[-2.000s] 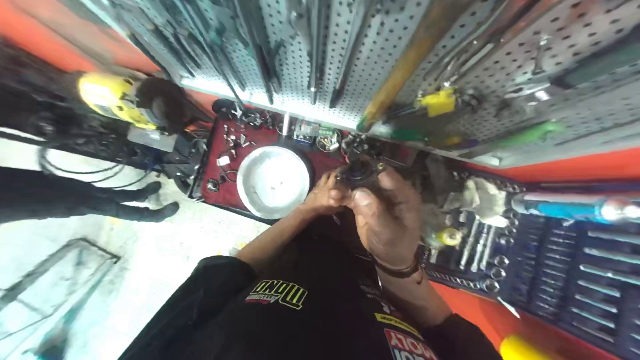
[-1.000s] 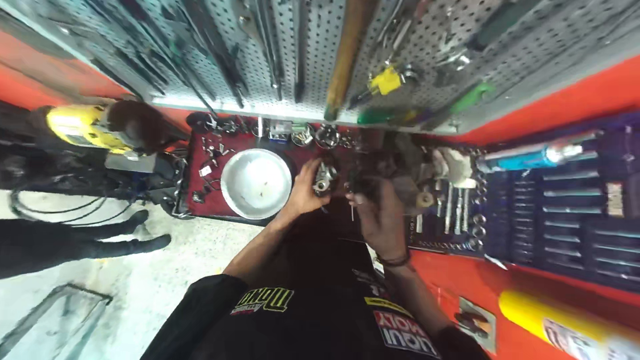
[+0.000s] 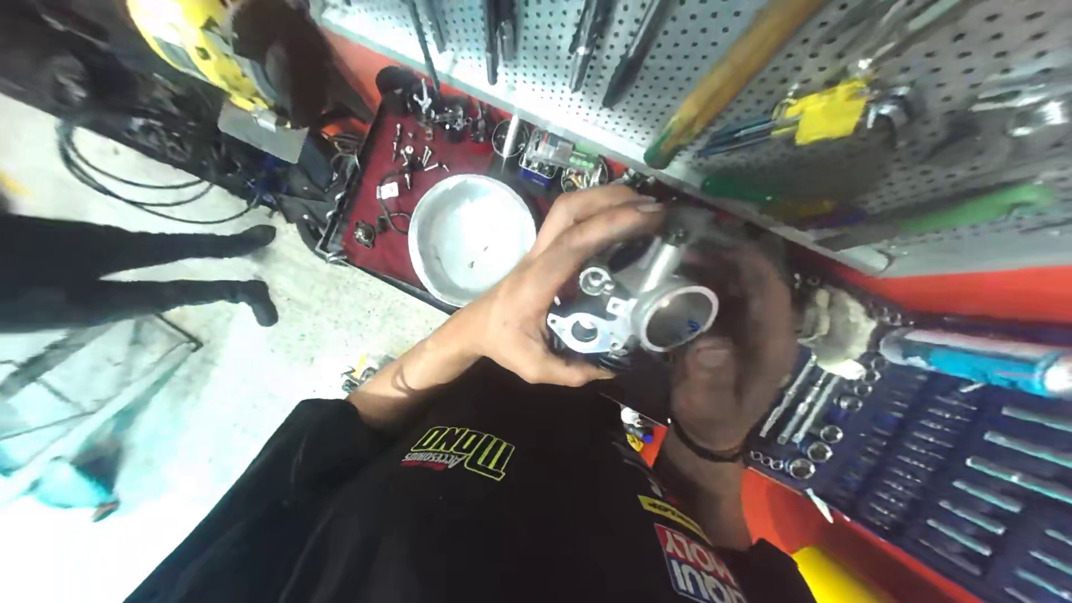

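My left hand [image 3: 544, 293] grips a cast metal part [image 3: 636, 310], which looks like a carburetor body, with its round bore and a flat flange facing up. My right hand [image 3: 729, 335] is blurred and curls around the other side of the same part, its thumb beside the bore. Just left of my left hand, a round metal bowl [image 3: 473, 239] sits on the red work surface, with small bits inside. The underside of the part is hidden by my hands.
Loose screws [image 3: 427, 157] and small parts lie on the red mat [image 3: 377, 176]. A pegboard [image 3: 553, 42] with hanging tools rises behind. Socket and wrench trays [image 3: 930, 452] are at the right, with a blue spray can [image 3: 971, 360]. A person's legs [image 3: 134, 268] are at the left.
One second ago my hands were apart, the left holding a metal part; now both are around the part, which is closer to the camera. The view has shifted.
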